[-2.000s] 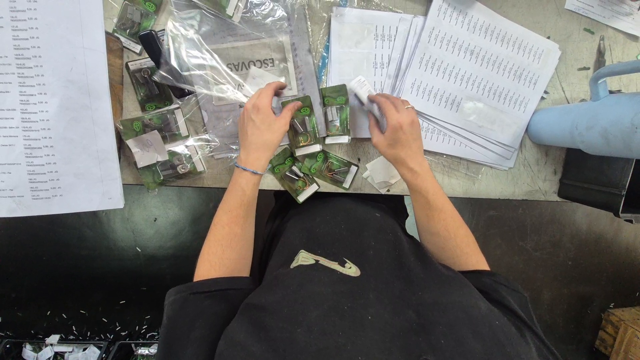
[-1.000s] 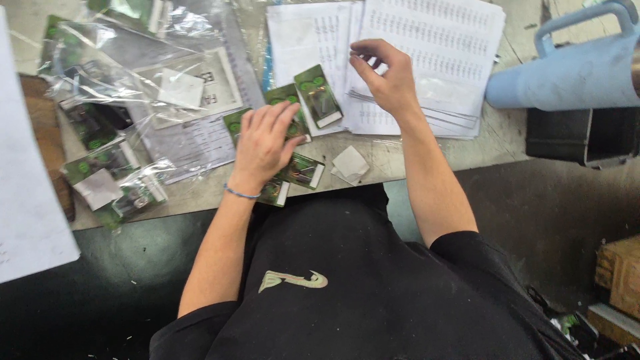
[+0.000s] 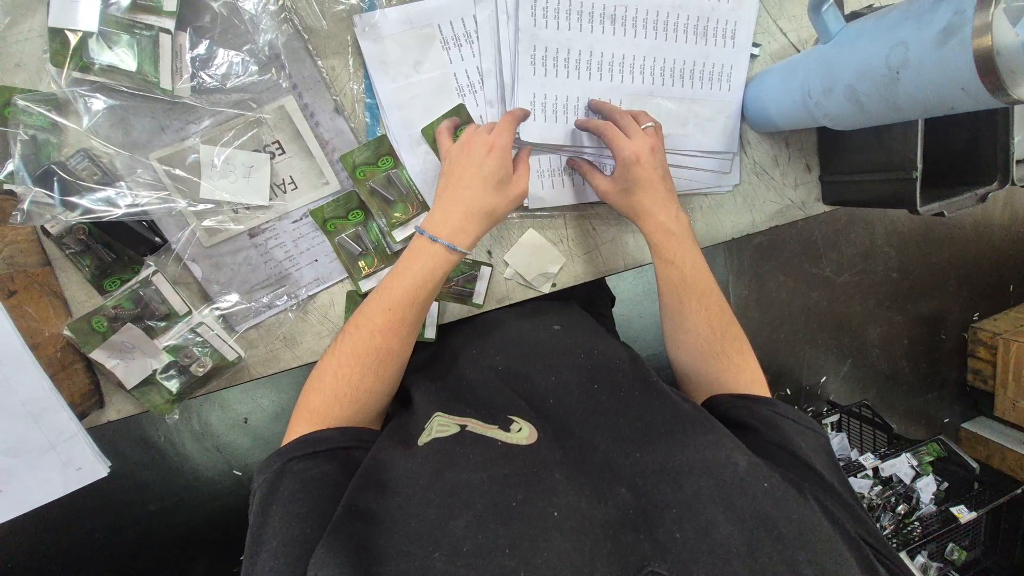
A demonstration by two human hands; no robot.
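Note:
My left hand [image 3: 484, 164] lies at the left part of a stack of printed label sheets [image 3: 632, 72], thumb and forefinger near a sheet edge; whether it pinches anything is unclear. Partly under its fingers is a green carded blister pack [image 3: 445, 126]. My right hand [image 3: 628, 156], with a ring, rests fingertips on the stack's lower edge, fingers apart. Two more green blister packs [image 3: 386, 188] [image 3: 352, 240] lie left of my left wrist, and others [image 3: 466, 284] lie partly behind that forearm. Small blank paper squares [image 3: 534, 260] sit on the metal table between my forearms.
Clear plastic bags [image 3: 120, 144] with more packs cover the left side, over a printed card [image 3: 300, 152]. A light blue tumbler [image 3: 872, 68] lies above a black plastic bin [image 3: 920, 160] at right. Crates with packs [image 3: 904, 488] stand below right; paper sheets [image 3: 40, 432] are at far left.
My left hand has moved from the green packs to the label sheets. My right hand has come down onto the stack, after being raised above it with fingers bent.

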